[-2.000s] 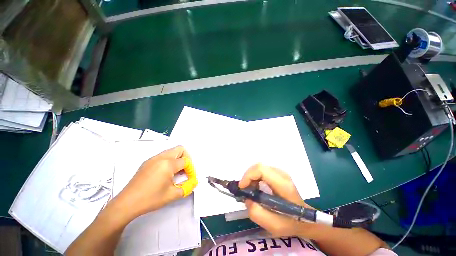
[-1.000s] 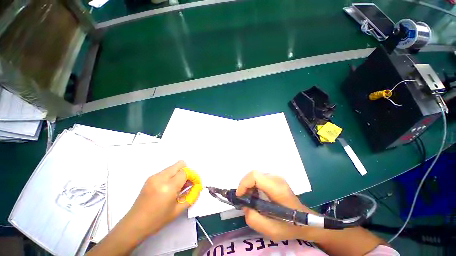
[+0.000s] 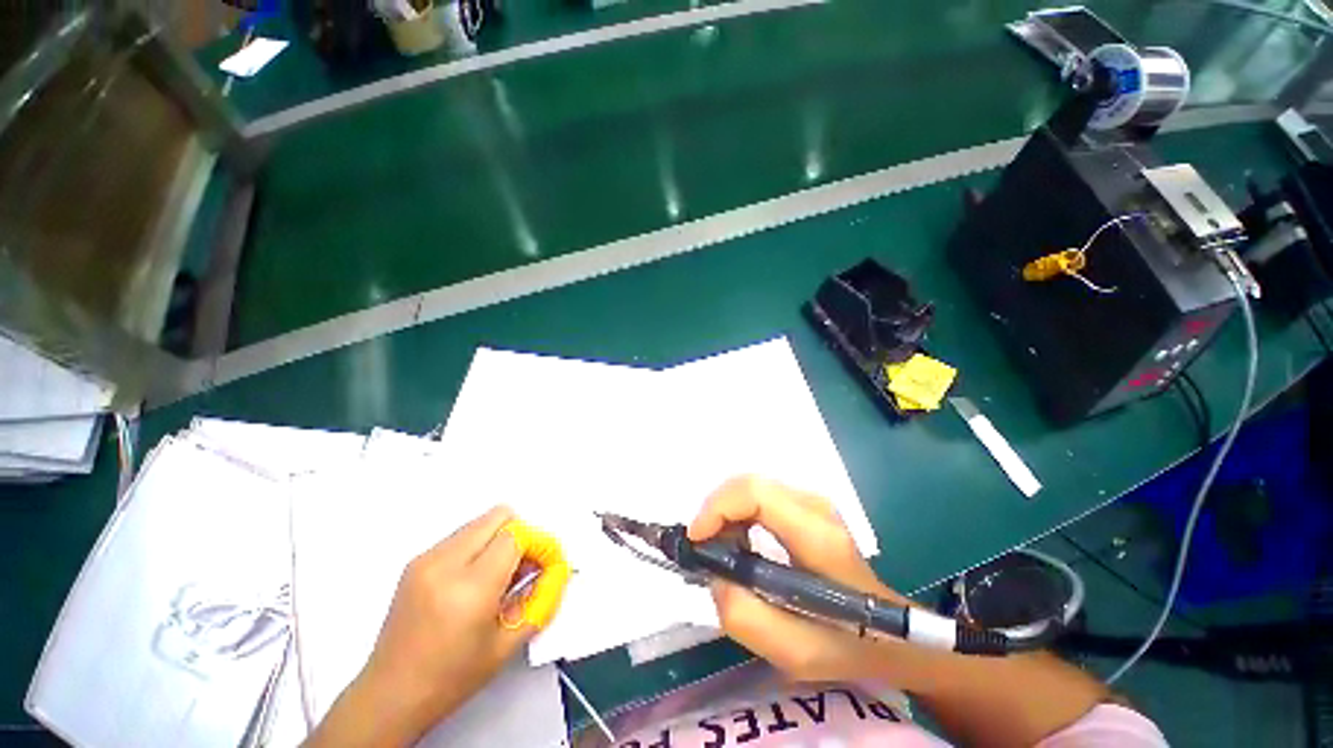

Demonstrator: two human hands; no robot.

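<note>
My right hand [image 3: 782, 563] holds the black soldering iron [image 3: 804, 588], its tip pointing left just above the white backs of the solar panels [image 3: 665, 439]. My left hand [image 3: 465, 592] wears yellow finger cots [image 3: 540, 573] and pinches a thin white cable [image 3: 522, 583] between thumb and finger at the left edge of these panels. The cable's far end is hidden by the hand. A fanned pile of finished panels [image 3: 139, 585] with coiled cable lies to the left.
The black iron stand [image 3: 866, 314] with its yellow sponge [image 3: 921, 382] and a white strip [image 3: 997, 447] are to the right. Beyond are the black solder feeder [image 3: 1089, 292] and solder reel [image 3: 1148, 88]. A green conveyor [image 3: 585, 161] runs behind; a frame [image 3: 205, 278] stands at left.
The view has shifted, so the bench things sit further left. The left hand has drawn back from the iron tip, with the cable end showing more. The right hand still holds the iron.
</note>
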